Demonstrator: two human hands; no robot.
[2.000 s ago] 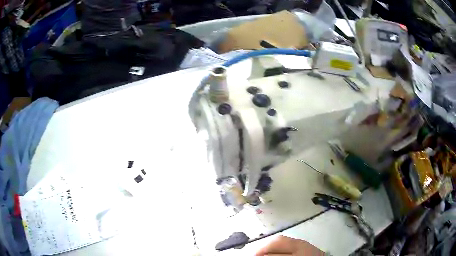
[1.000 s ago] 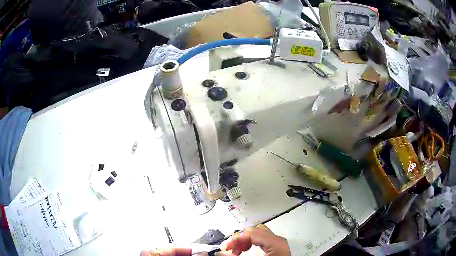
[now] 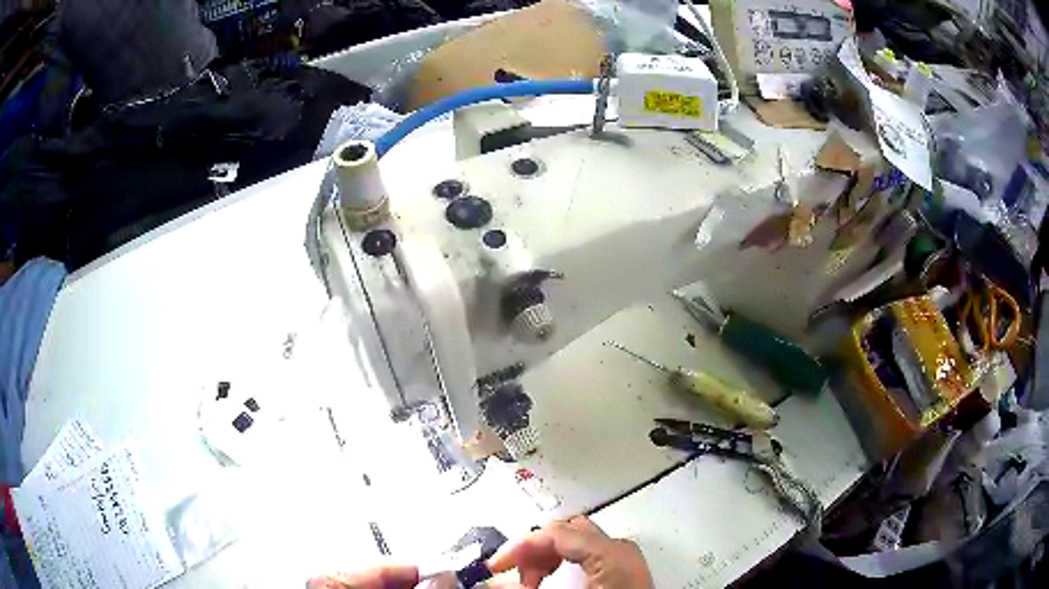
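Note:
My right hand (image 3: pixel 583 555) is at the bottom edge, thumb and fingers pinching a small dark and pale piece (image 3: pixel 473 572). My left hand (image 3: pixel 366 578) is mostly cut off by the bottom edge; its fingertips meet the pale side of the same piece. Both hands are in front of the sewing machine (image 3: pixel 397 305), nearer me than its brightly lit needle area (image 3: pixel 443 443). A grey fabric scrap (image 3: pixel 483 537) lies just behind the fingertips. Glare hides the piece's details.
Black snips (image 3: pixel 713 440), a yellow-handled tool (image 3: pixel 725 397) and a green-handled tool (image 3: pixel 773 354) lie right of the needle. Small dark squares (image 3: pixel 243 415) lie left. A printed sheet (image 3: pixel 98 518) is at the left edge, an orange-yellow box (image 3: pixel 914 362) at the right.
The view has shifted, so the machine sits further left. Two seconds ago only one hand showed at the bottom edge; now both hands hold the small piece, and more of its dark part shows.

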